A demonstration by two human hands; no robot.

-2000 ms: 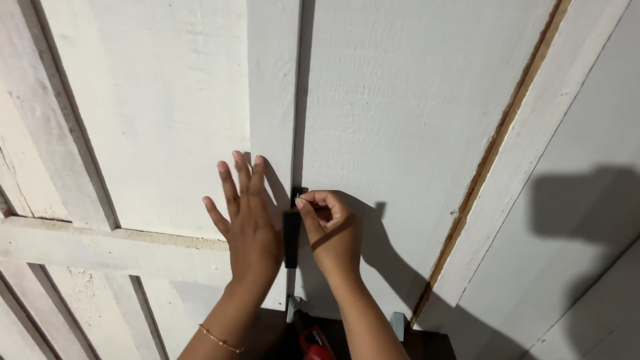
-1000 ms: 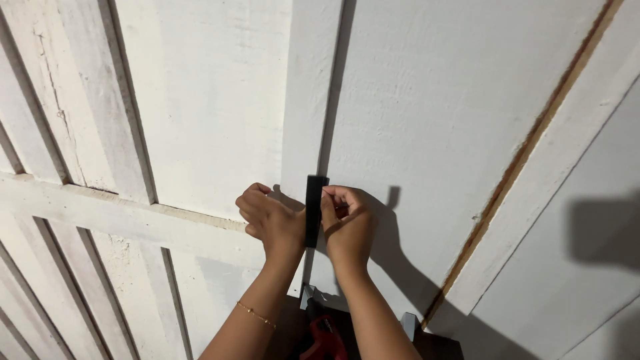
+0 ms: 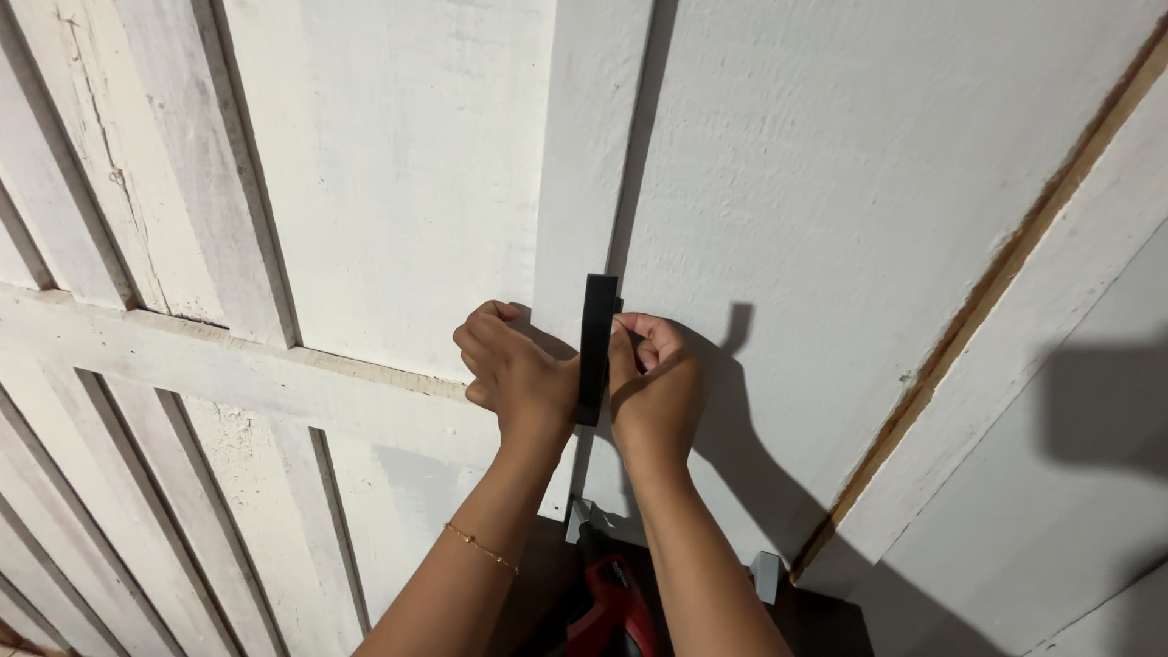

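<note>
A narrow black handle (image 3: pixel 597 351) stands upright along the edge of a white-painted wooden door or panel (image 3: pixel 584 155), beside a dark vertical gap. My left hand (image 3: pixel 529 374) is on its left side, fingers curled, with the thumb reaching behind or against the handle; the thumb tip is hidden. On the other side, my right hand (image 3: pixel 657 379) has thumb and index finger pinched at the handle's right edge, where a small dark part shows behind it. Whether something small sits in that pinch cannot be told. A thin bracelet (image 3: pixel 481 549) circles my left wrist.
Below my hands, between the forearms, a red and black power tool (image 3: pixel 611 602) lies on a dark surface, its tip near a small grey metal piece (image 3: pixel 578 520). A similar grey block (image 3: pixel 766 577) is right of my right forearm. Painted panels with battens surround the hands.
My left hand, spread flat against the panel two seconds ago, has curled in beside the handle. The black handle now stands higher between my hands. My right hand keeps its pinch.
</note>
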